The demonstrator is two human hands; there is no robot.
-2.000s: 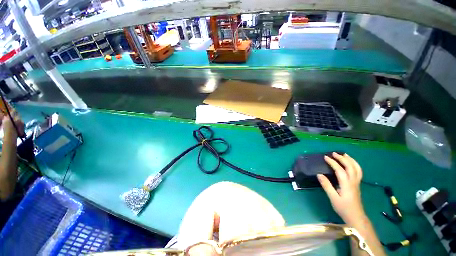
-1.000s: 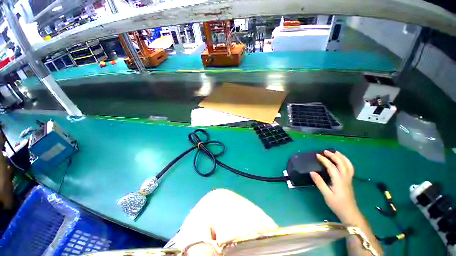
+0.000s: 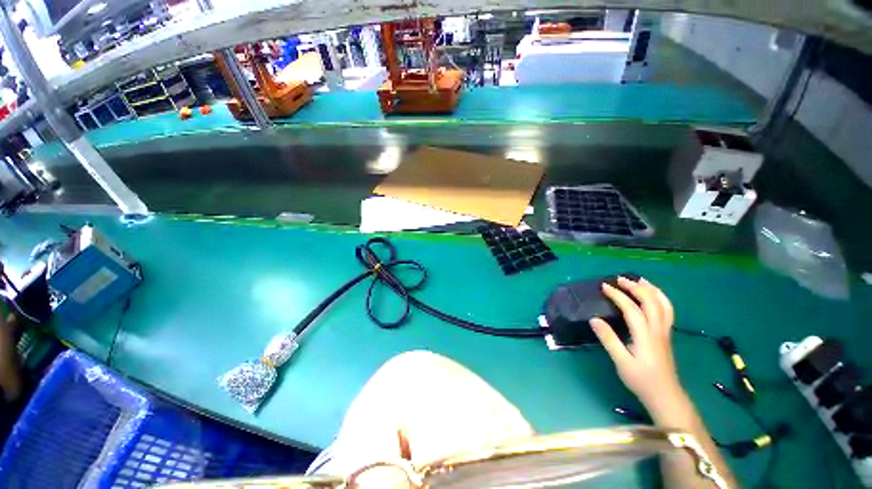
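Note:
A black adapter unit (image 3: 572, 311) lies on the green bench at centre right, its pale edge at the cable end. My right hand (image 3: 643, 329) rests on its right side, fingers spread over the top. A thick black unit cable (image 3: 459, 325) runs left from it, looped and bound by a small yellow band (image 3: 379, 268). The bagged cable end (image 3: 256, 379) lies at the left in crinkled clear plastic. A black adhesive pad sheet (image 3: 516, 248) lies behind the unit. My left hand is not in view.
Cardboard sheet (image 3: 464, 183) and parts tray (image 3: 595, 211) lie behind. Test leads (image 3: 736, 368), power strip (image 3: 830, 387), plastic bag (image 3: 801, 250) and white fixture (image 3: 715, 181) stand right. A blue bin (image 3: 72, 420) and blue box (image 3: 93, 275) are left. Another person's arm shows at the left edge. A shelf crosses the top.
The camera view has shifted slightly. My right hand stays on the adapter unit, which lies in about the same place on the bench. The other person's arm has moved toward the left edge.

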